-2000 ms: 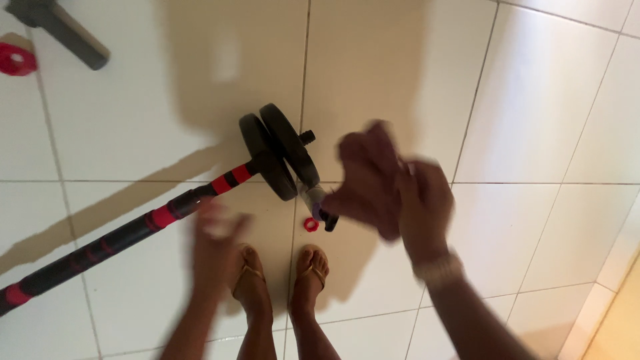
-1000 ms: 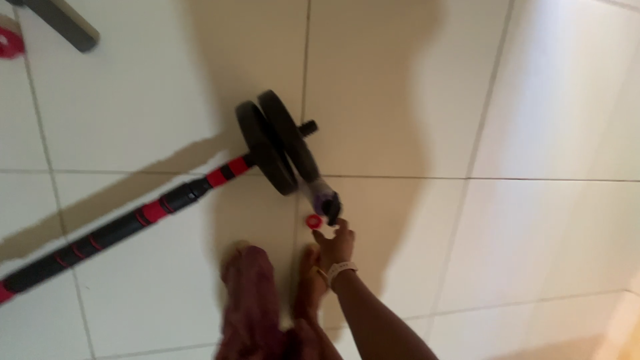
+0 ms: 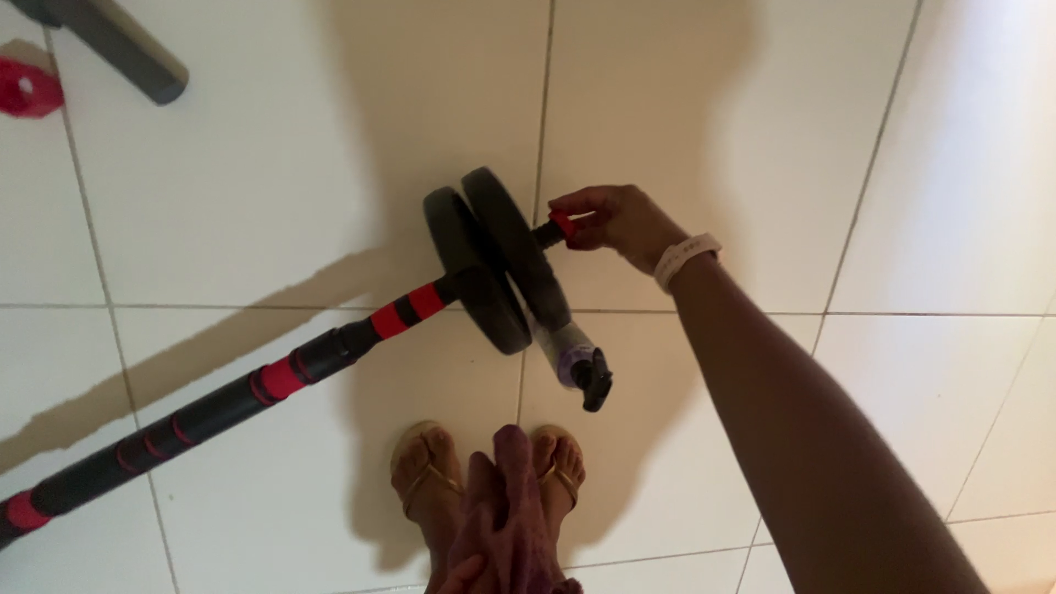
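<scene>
A black and red barbell bar runs from the lower left to two black weight plates near the middle. At the threaded bar end beyond the plates, my right hand grips a small red nut with its fingers. Low in the view, my left hand shows only by its fingers, on a purple cloth that hangs over my lower legs; the rest of it is hidden. A spray bottle with a black trigger head lies partly under the plates.
White floor tiles surround everything. At the upper left are a dark grey tube and a red ring-shaped part. My feet in sandals stand just below the plates and the bottle.
My right hand has picked up the red nut from the floor beside the bottle and moved it up to the bar end. The cloth, in the right hand two seconds ago, is now low over my legs.
</scene>
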